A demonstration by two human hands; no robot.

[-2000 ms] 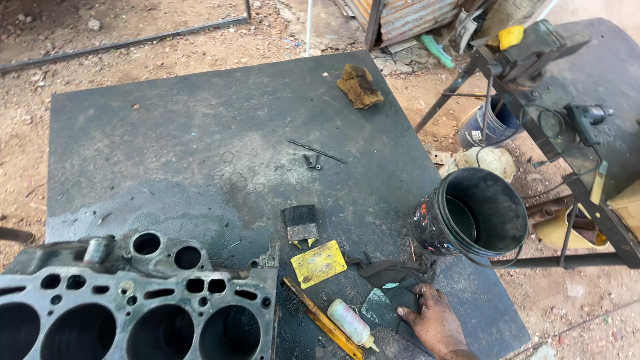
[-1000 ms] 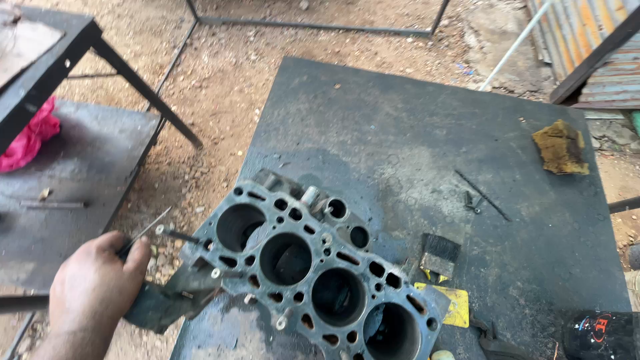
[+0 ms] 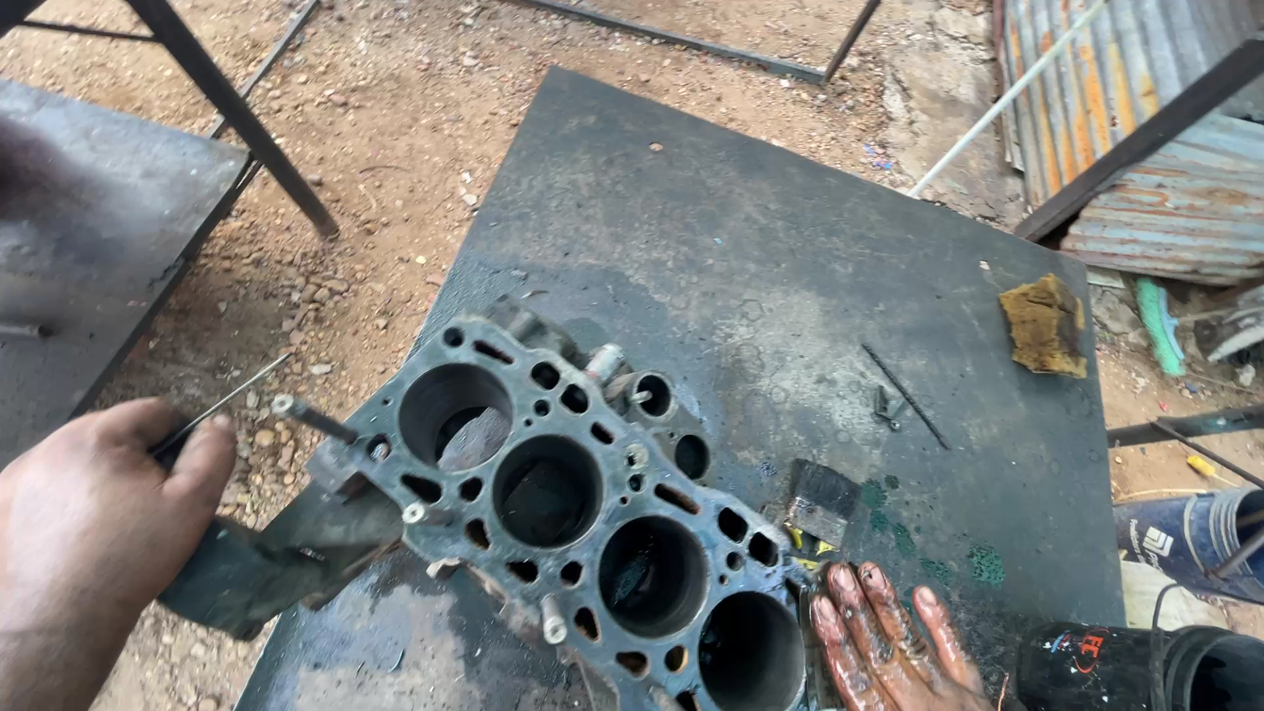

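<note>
An engine block [image 3: 592,504] with open cylinder bores lies on the dark metal table, its flat top face up. Several studs stand up from its near left side. My left hand [image 3: 109,504] is at the far left, closed around a dark handle with a thin metal rod [image 3: 242,387] pointing up and right. Beneath that hand a dark bracket-like part [image 3: 306,553] sticks out from beside the block. My right hand [image 3: 894,632], wet and oily, lies palm down with fingers spread at the block's right end, just below a wide paintbrush [image 3: 822,494].
A yellow-brown sponge-like piece [image 3: 1045,326] sits at the table's right edge. Nearer the middle are a thin dark rod [image 3: 906,396] and small bolts [image 3: 889,407]. A black bucket [image 3: 1076,667] stands at lower right, a blue bucket [image 3: 1165,543] beyond it. Another metal table [image 3: 89,247] is at left.
My right hand, out of view one second ago, is now at the block's right end. Green wet spots now show beside the paintbrush. My left hand still holds the thin rod.
</note>
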